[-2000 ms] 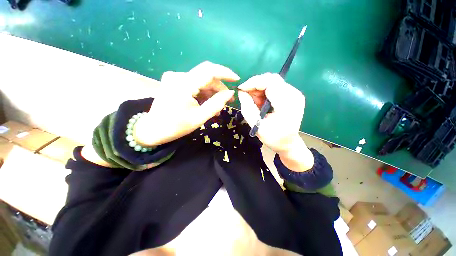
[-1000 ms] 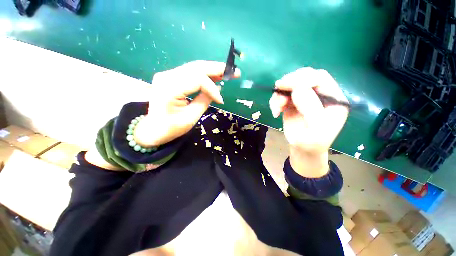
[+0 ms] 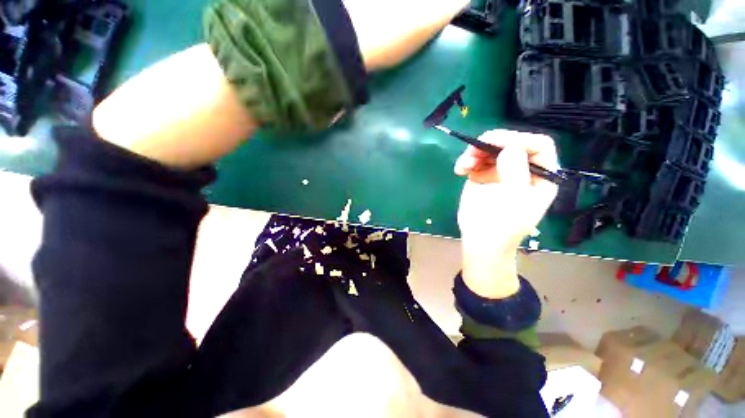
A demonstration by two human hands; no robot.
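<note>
My right hand [image 3: 510,175] holds the black tweezers [image 3: 482,147] over the green surface. At their tips is a small dark angled piece [image 3: 443,109] with a yellow-gold end, clear of the fingers. My left arm reaches up across the picture; bare skin past its green and dark sleeve [image 3: 282,61] is cut off by the top edge, and my left fingers are out of the picture. A dark housing [image 3: 484,15] lies partly in view at the top edge, near that skin.
Stacked black housings [image 3: 572,86] stand at the right, with smaller dark parts in front. More housings [image 3: 82,41] lie upper left. Pale scraps [image 3: 318,253] cover the dark lap [image 3: 343,306] and lie at the table edge. Cardboard boxes [image 3: 641,363] and a blue-and-red item [image 3: 707,286] are on the floor.
My left hand has let go of the dark piece and moved up out of the picture. The piece is now at the tweezer tips. The view has shifted, showing more of the right stack.
</note>
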